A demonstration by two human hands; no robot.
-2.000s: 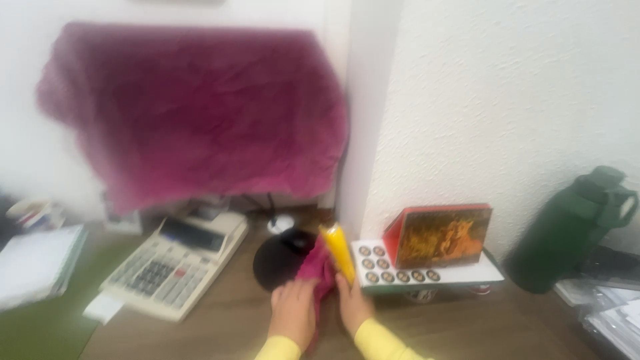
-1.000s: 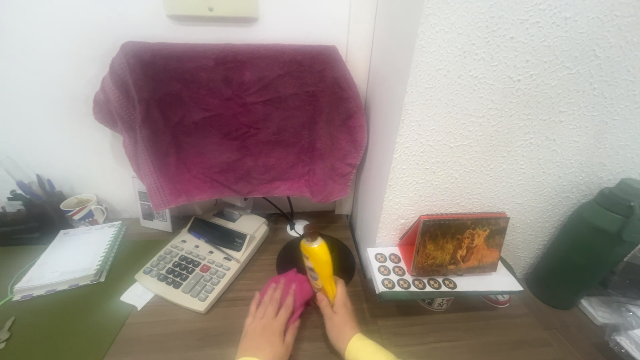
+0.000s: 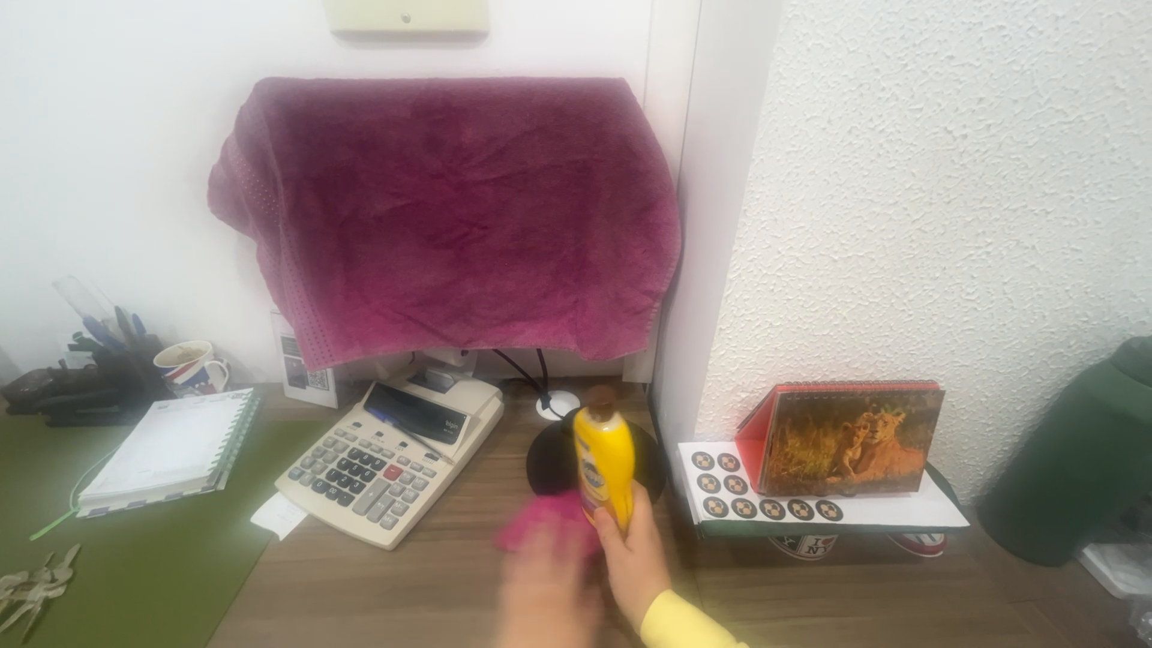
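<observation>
My right hand (image 3: 632,549) grips a yellow plastic bottle (image 3: 605,463) with a brown cap, upright above the desk. Just left of it, my left hand (image 3: 551,580) is blurred and lies over a bright pink cloth (image 3: 544,522); its fingers are hard to make out. Behind the bottle is a round black base (image 3: 549,459), partly hidden by it, with a white disc (image 3: 557,405) and dark cables at its rear. A dark pink towel (image 3: 468,216) hangs over a wide object, which it hides, behind the desk.
A desktop printing calculator (image 3: 387,459) stands to the left, beside a spiral notebook (image 3: 166,450), a mug (image 3: 191,367), pens (image 3: 112,328) and keys (image 3: 36,589). On the right are a desk calendar (image 3: 846,441), a sheet of round stickers (image 3: 756,508) and a green flask (image 3: 1066,459).
The bottle has come upright from the tilt it had two seconds ago, still in my right hand. My left hand, sharp one second ago, is now blurred over the pink cloth.
</observation>
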